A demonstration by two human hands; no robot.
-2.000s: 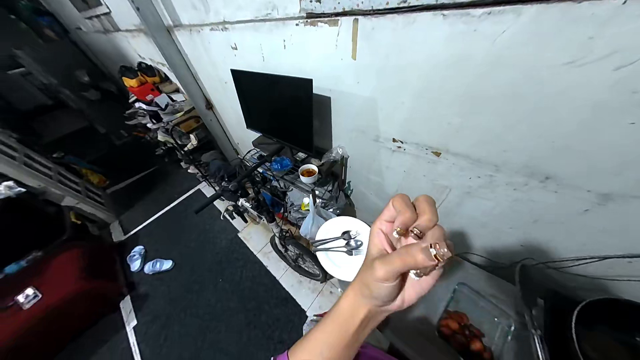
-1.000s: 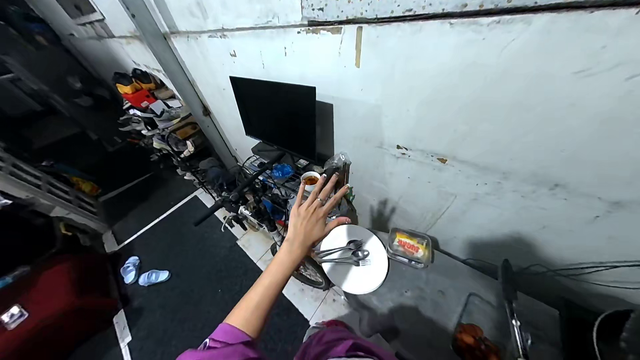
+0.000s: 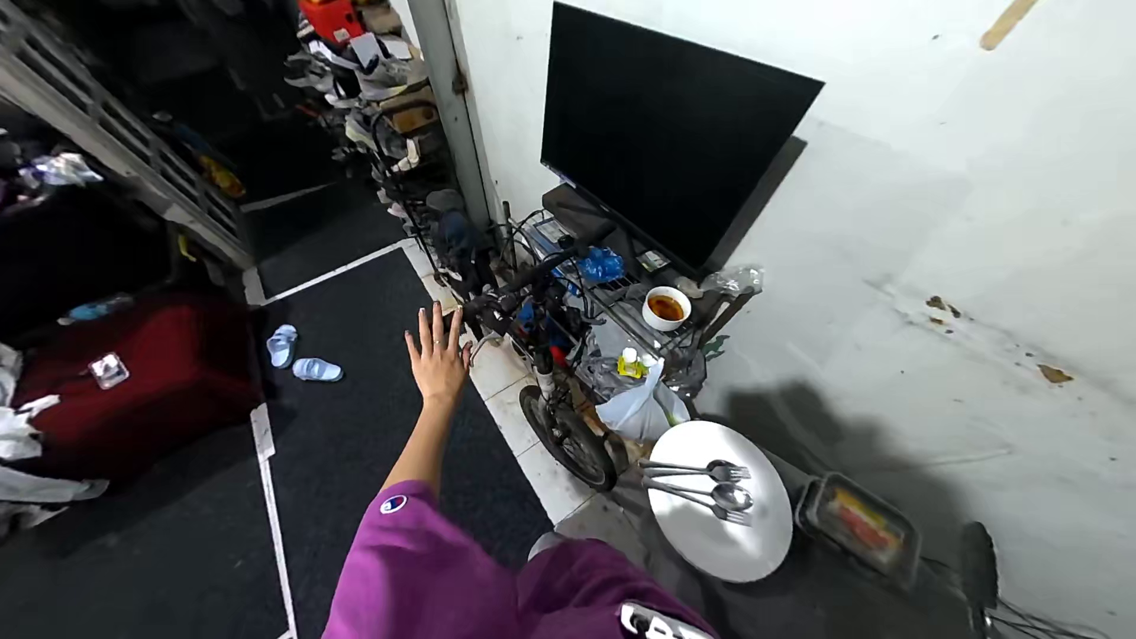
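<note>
My left hand [image 3: 437, 364] is stretched out with its fingers spread and holds nothing; a ring shows on one finger. Its fingertips are beside the handlebar [image 3: 524, 280] of a bicycle, and whether they touch it I cannot tell. My right hand is out of the view. Lower right, a white plate [image 3: 701, 541] carries several metal spoons and forks [image 3: 729, 495]. A lidded clear food container [image 3: 861, 528] is just right of the plate. Farther back, a white bowl of reddish-brown liquid [image 3: 666, 309] stands on a metal rack [image 3: 621, 319] near a flat black screen [image 3: 666, 133].
The bicycle's front wheel [image 3: 568, 435] stands beside the plate, near a white plastic bag [image 3: 643, 408]. Light blue slippers [image 3: 317, 369] lie on the dark floor. Shoes [image 3: 382, 71] are piled behind, and a dark red bundle [image 3: 169, 382] is at the left. A pale wall [image 3: 958, 222] bounds the right.
My left hand was curled two seconds ago, then spread open in front of the plate and bowl. It is now farther left, by the handlebar. The view has shifted as well.
</note>
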